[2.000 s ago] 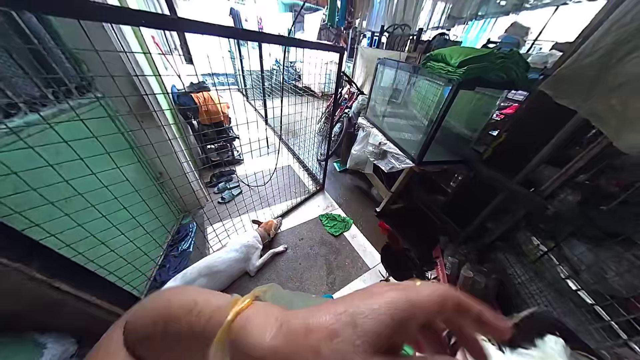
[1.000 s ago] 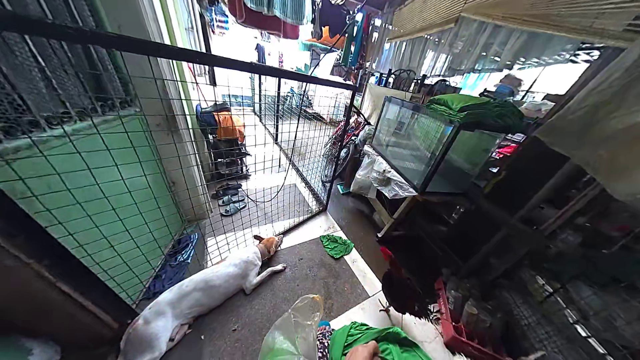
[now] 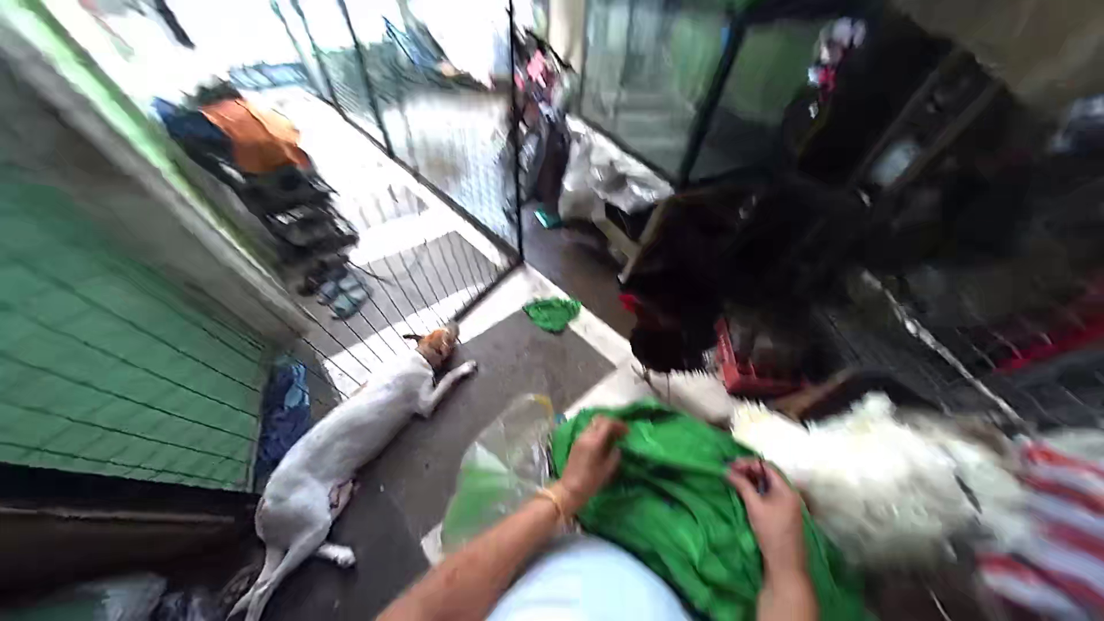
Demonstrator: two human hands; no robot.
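A large green cloth (image 3: pixel 681 500) is spread over my lap, bunched in folds. My left hand (image 3: pixel 593 457) grips its upper left edge, a yellow band around the wrist. My right hand (image 3: pixel 766 496) pinches the cloth farther right, with something small and dark at the fingers. Just left of the cloth lies a clear plastic bag (image 3: pixel 509 448) with green inside. A smaller green cloth (image 3: pixel 552 313) rests on the floor ahead. The view is blurred.
A white dog with a brown head (image 3: pixel 354 448) lies on the floor at left, by a wire-mesh gate. A fluffy white animal (image 3: pixel 880 474) is close on my right. Beyond it are a dark rooster (image 3: pixel 668 332) and a red crate (image 3: pixel 746 362). A glass tank (image 3: pixel 655 86) stands ahead.
One second ago the green cloth showed only at the bottom edge with one hand on it; now both hands hold it spread wider. The view has tilted down.
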